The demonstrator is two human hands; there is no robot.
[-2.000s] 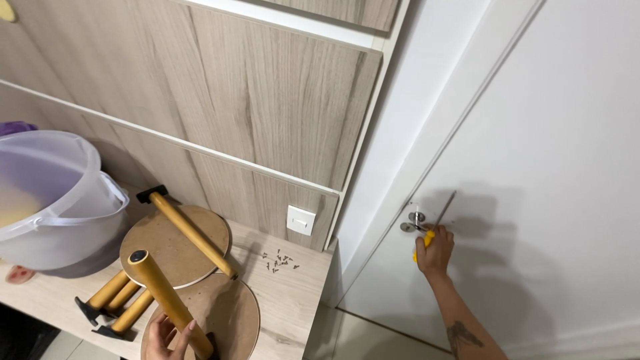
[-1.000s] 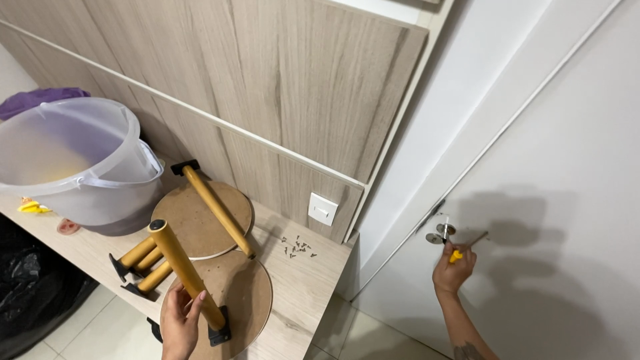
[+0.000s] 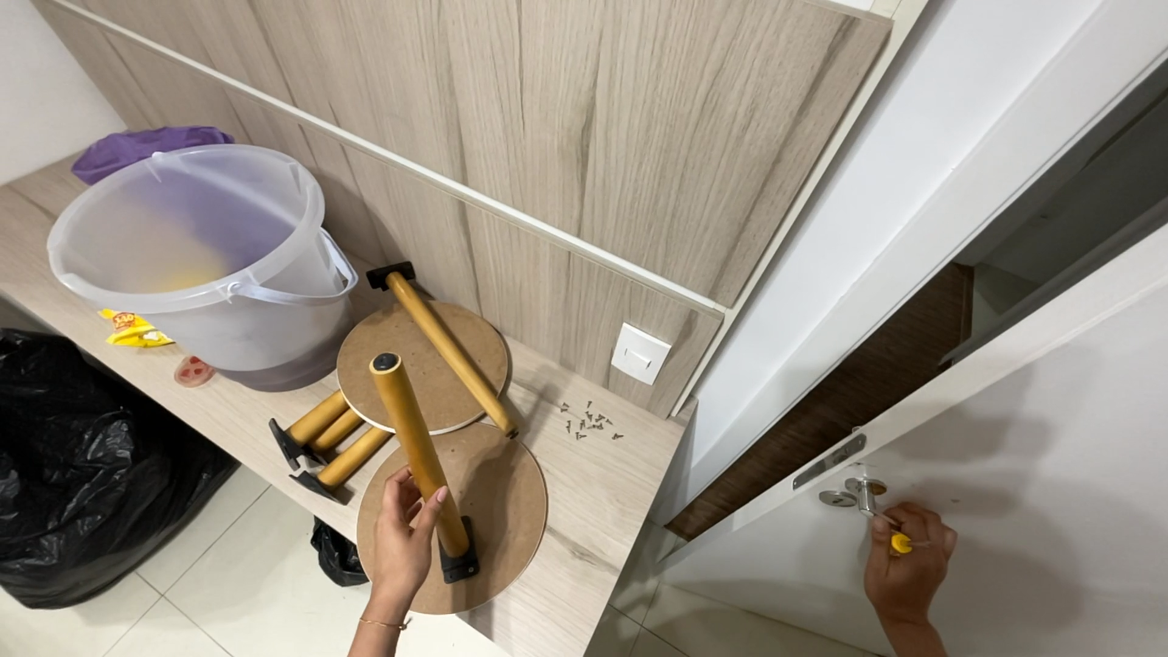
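My left hand grips an upright yellow wooden leg, whose black bracket rests on a round fiberboard disc. A screwdriver with a yellow handle is in my right hand, beside the metal door handle. Another leg lies across a second round disc, and several more legs lie to its left. Small screws are scattered on the wood-look bench right of the discs.
A translucent bucket, a purple bag and a yellow packet stand or lie on the bench. Black plastic bags are on the tiled floor. The white door stands ajar; a wall switch is above the screws.
The door, closed in the earlier frames, now stands ajar, with my right hand at its handle. My left hand still holds the upright leg.
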